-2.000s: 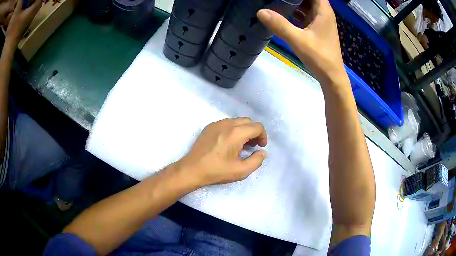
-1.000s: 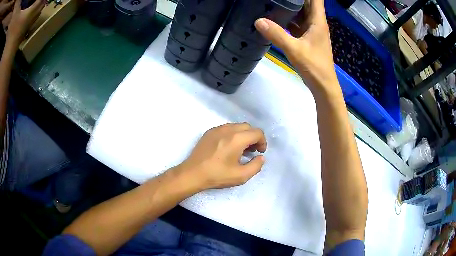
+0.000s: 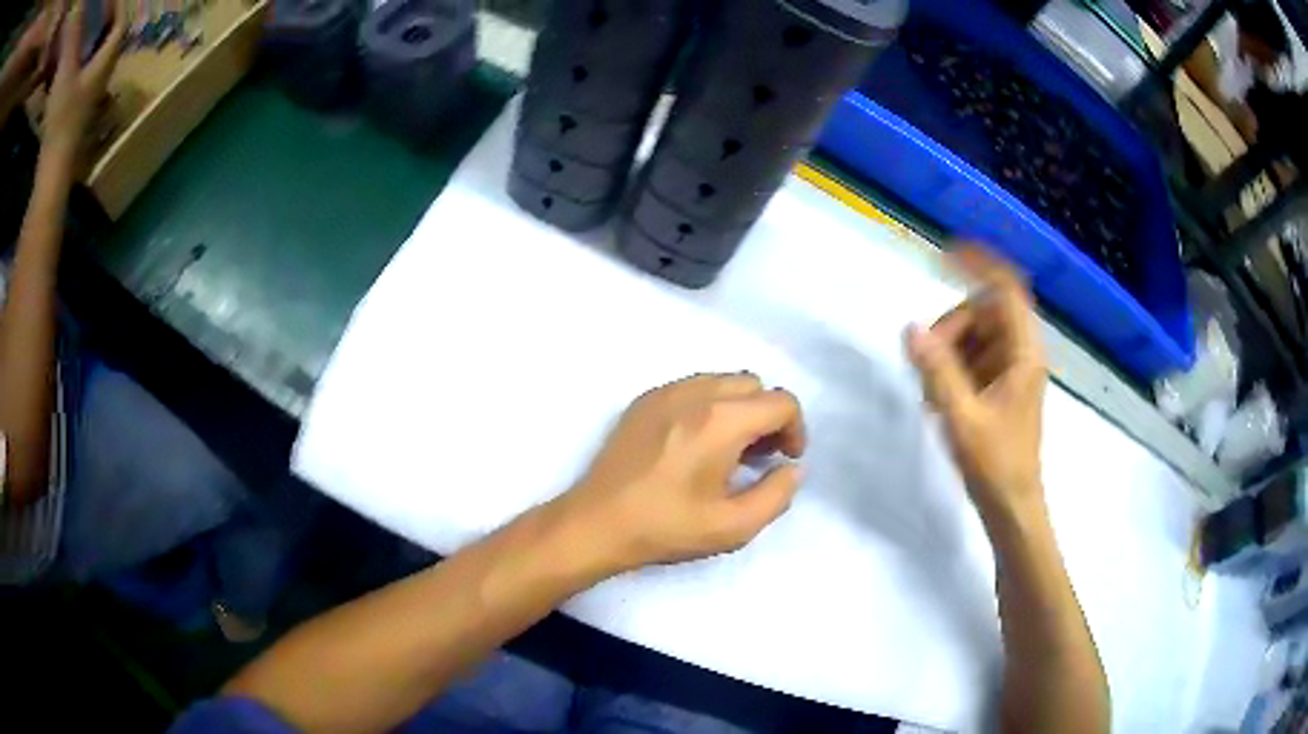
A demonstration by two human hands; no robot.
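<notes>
Two tall columns of stacked dark-grey housings (image 3: 729, 144) stand at the back of the white foam sheet (image 3: 474, 344), side by side, with small dark marks on their walls. My left hand (image 3: 703, 466) rests on the sheet, fingers curled with a small gap between thumb and fingertips; whether it holds something small cannot be told. My right hand (image 3: 990, 359) is over the sheet right of the columns, blurred, fingers bent and apart from the thumb, with no object visible in it. It is away from the stacks.
The blue bin (image 3: 1004, 215) with scattered small black parts lies at the back right. Two dark housings (image 3: 416, 50) stand on the green bench (image 3: 273, 215). A neighbour's hands (image 3: 65, 86) are at a cardboard tray (image 3: 172, 129). Whitish bags (image 3: 1241, 416) lie at the right.
My right hand has let go of the right column's top and moved down and right over the sheet. My left hand keeps its curled pose. The view has shifted slightly.
</notes>
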